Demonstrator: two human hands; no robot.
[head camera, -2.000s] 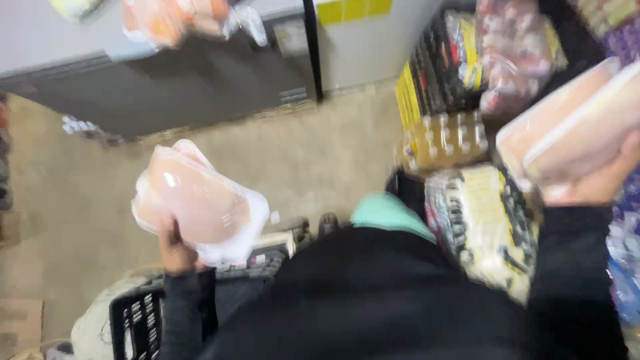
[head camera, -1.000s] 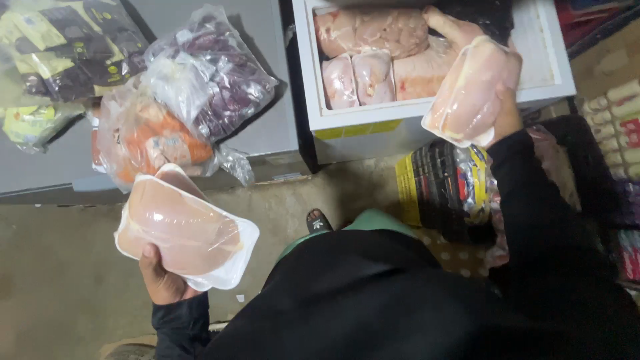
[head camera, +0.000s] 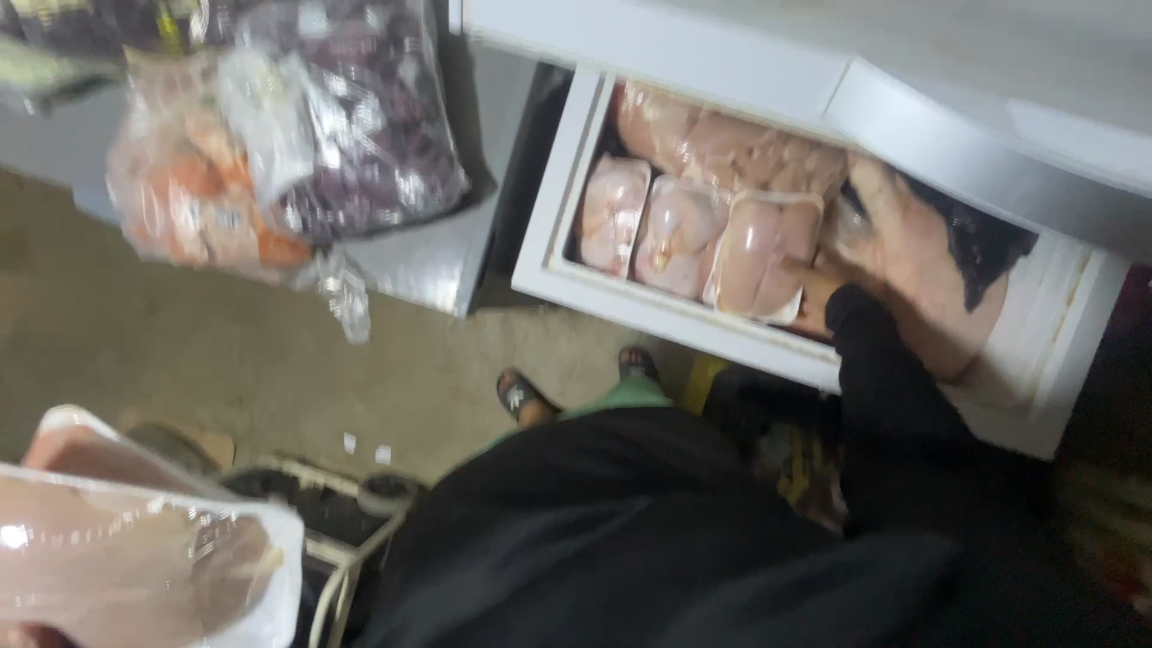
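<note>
My right hand (head camera: 814, 292) is inside an open chest freezer (head camera: 684, 328), gripping the right side of a film-wrapped tray of raw chicken (head camera: 763, 252). That tray lies beside two more wrapped chicken packs (head camera: 679, 236). Behind them is a large bag of pale raw meat (head camera: 720, 135), and a big pale piece of meat (head camera: 945, 279) lies to the right. At the lower left edge, only a fingertip of my left hand (head camera: 31, 635) shows, on a wrapped tray of chicken (head camera: 135, 558). Another tray (head camera: 99, 454) is behind that one.
The freezer's lid (head camera: 972, 153) overhangs its back side. Left of the freezer, a grey surface (head camera: 423, 261) holds a bag of orange vegetables, perhaps carrots (head camera: 211, 207), and a bag of purple produce (head camera: 369, 126). A metal-framed item (head camera: 346, 549) stands on the floor near my body.
My right hand has moved from above the freezer's edge down into it, with its chicken tray now beside the other packs. My left hand still holds trays, now at the view's edge.
</note>
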